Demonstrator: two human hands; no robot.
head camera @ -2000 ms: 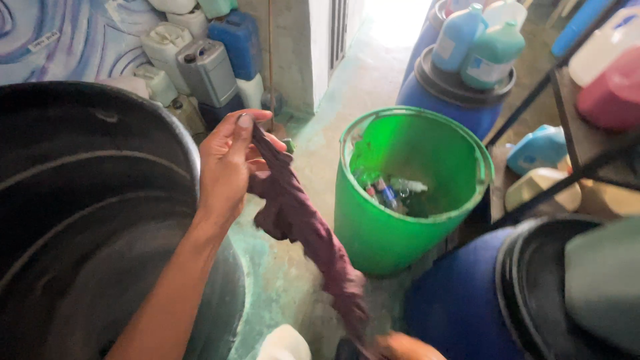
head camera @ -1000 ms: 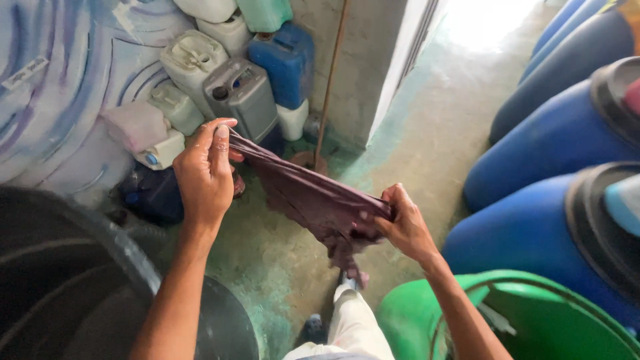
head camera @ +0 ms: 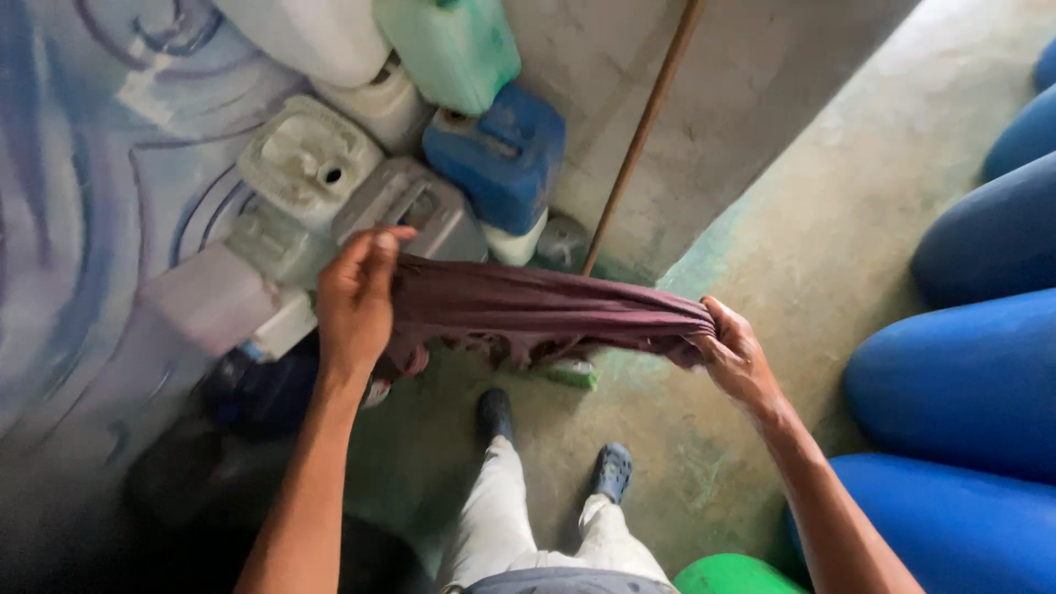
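A dark maroon cloth (head camera: 544, 305) with a ragged, holed lower edge is stretched nearly level in front of me. My left hand (head camera: 359, 301) grips its left end between thumb and fingers. At the other end my right hand (head camera: 734, 346) is closed around the bunched fabric. Beneath the cloth, a brush with green bristles (head camera: 573, 375) rests on the floor, partly covered by it. My two dark clogs show below, on the floor.
Several plastic jugs, among them a blue jerrycan (head camera: 499, 153) and a grey one (head camera: 421, 210), stand by the painted wall. A wooden stick (head camera: 643, 136) leans near them. Blue barrels (head camera: 957, 379) line the right side. A green bucket (head camera: 738, 575) shows at the bottom edge.
The cloth hung slanting down between my hands; now it is pulled wide and nearly level, my hands farther apart. The view has turned away from the green bucket.
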